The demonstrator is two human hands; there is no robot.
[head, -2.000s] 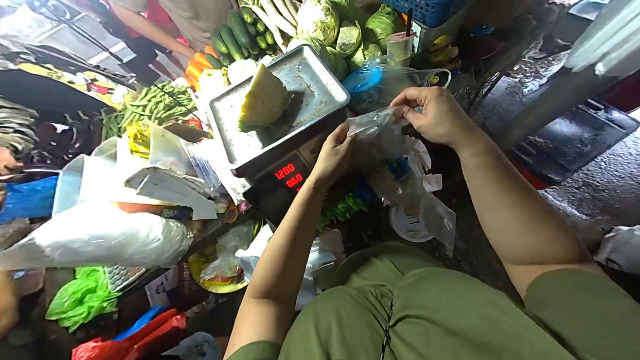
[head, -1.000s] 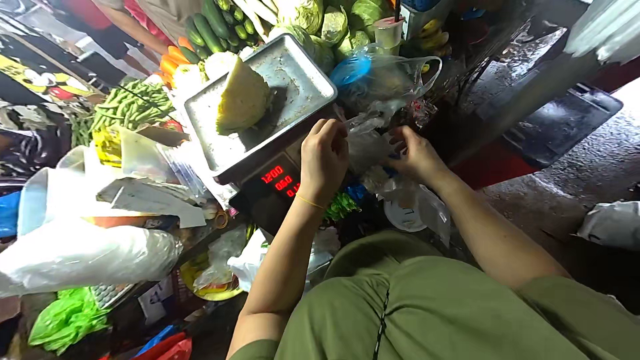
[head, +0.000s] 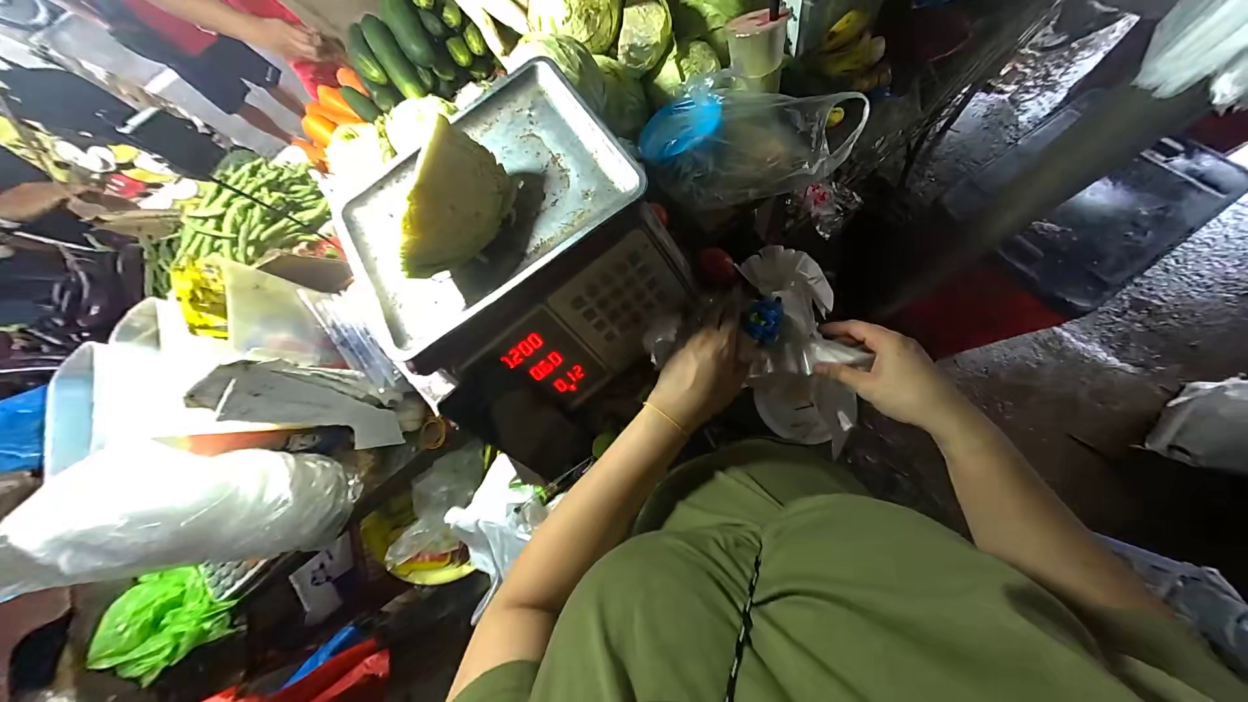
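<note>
My left hand (head: 704,375) is beside the scale's near right corner, its fingers partly hidden among dark things and thin plastic; whether it grips anything does not show. My right hand (head: 892,375) pinches a bunched piece of clear plastic bag (head: 843,356) between thumb and fingers. Between the hands lie crumpled whitish plastic and a small blue bundle (head: 763,320). On the metal pan (head: 575,185) of a digital scale (head: 546,336) with lit red digits rests a cut wedge of cabbage (head: 453,200).
Cucumbers (head: 390,49), carrots (head: 331,107), green beans (head: 253,210) and cabbages (head: 575,68) lie beyond the scale. A knotted clear bag (head: 760,141) sits right of the pan. Rolled white plastic bags (head: 175,507) are at left, above a green bag (head: 161,619). A person's arm (head: 234,24) shows at the top left.
Two seconds ago both hands held up a clear plastic bag beside the scale. They have since moved lower and apart, the left one beside the scale's corner. The cabbage wedge stays on the pan.
</note>
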